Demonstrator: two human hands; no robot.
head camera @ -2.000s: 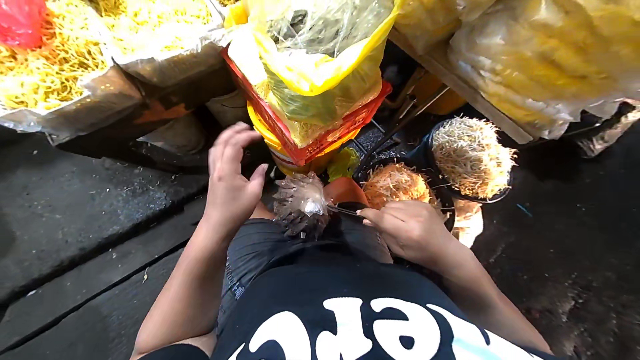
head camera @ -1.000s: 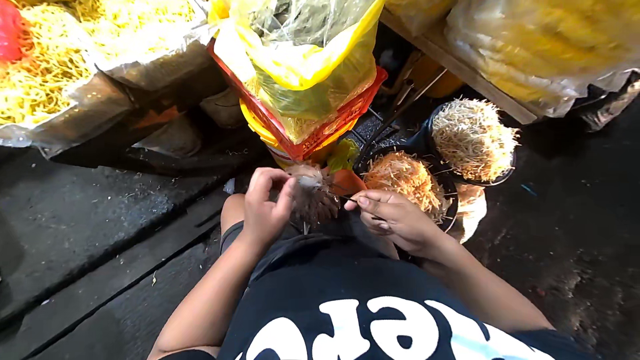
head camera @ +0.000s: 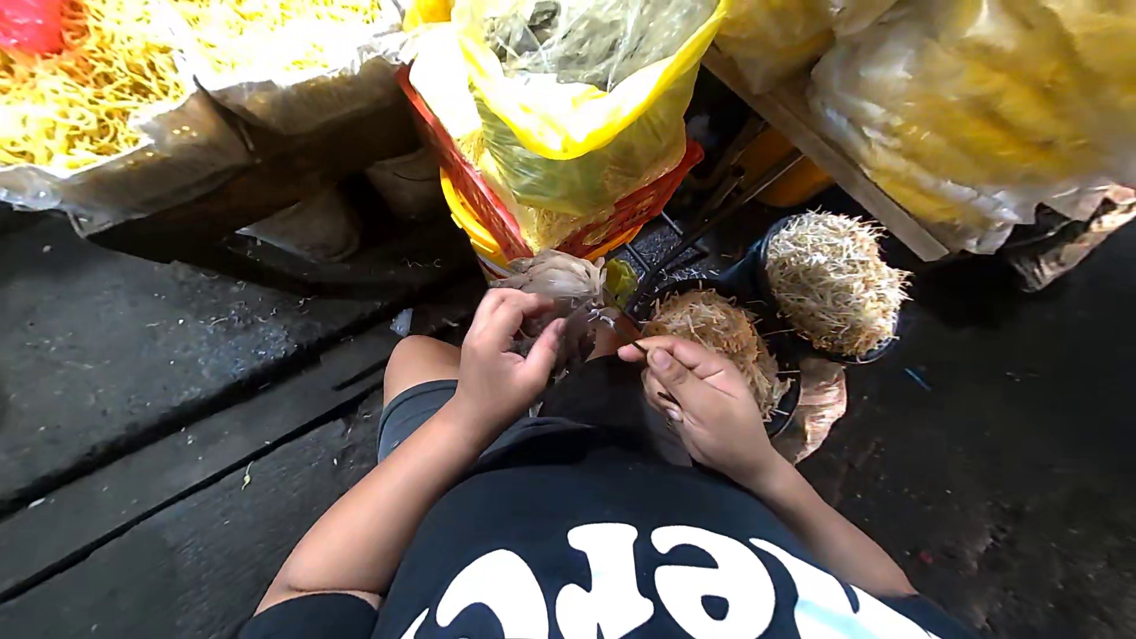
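A pale brown layered bunch (head camera: 555, 275), which I cannot name surely, is above my lap. My left hand (head camera: 510, 355) is at its lower left side, with fingers bent and the thumb apart; whether it grips any of it is unclear. My right hand (head camera: 706, 399) pinches a thin dark tool (head camera: 637, 344), whose far end points toward the bunch and is blurred. Just behind my right hand is a heap of orange-brown shreds (head camera: 714, 333) in a dark container. Paler shreds (head camera: 834, 280) fill a black bucket to its right.
A yellow plastic bag (head camera: 577, 133) stands in a red crate (head camera: 643, 200) on a yellow bucket (head camera: 470, 222) ahead of me. Trays of yellow strands (head camera: 89, 98) are at the upper left. Bulging plastic bags (head camera: 967, 115) rest on a wooden ledge (head camera: 825, 151) at the upper right.
My left hand was raised with fingers spread two seconds ago, then came to the bunch and is still by it. My right hand keeps hold of the thin tool.
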